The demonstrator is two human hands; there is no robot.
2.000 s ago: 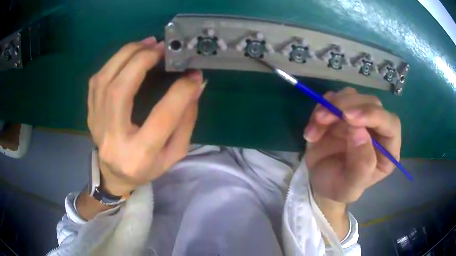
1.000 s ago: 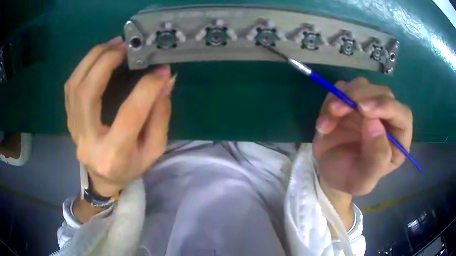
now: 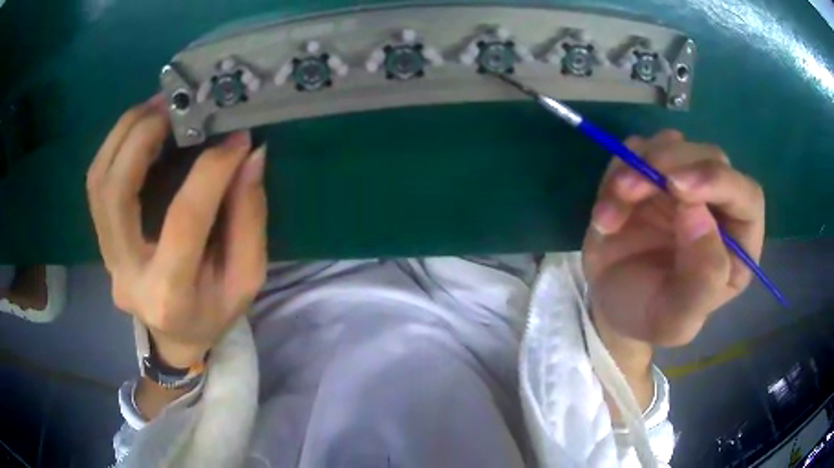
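A long grey metal bar lies across the green bench top, with several dark round seats flanked by pale lugs. It looks curved near the lens. My left hand grips the bar's left end between thumb and fingers. My right hand holds a thin blue paintbrush like a pen. The brush's dark tip is at the lower edge of the fourth seat from the left. Whether it touches is too small to tell.
The green bench top runs under the bar, its near edge just before my white-clothed lap. A shoe shows at the left on the grey floor. A yellow line crosses the floor at the right.
My left hand and the bar have moved left. The brush tip has gone from the second seat to the third and now the fourth. My right hand has moved slightly right.
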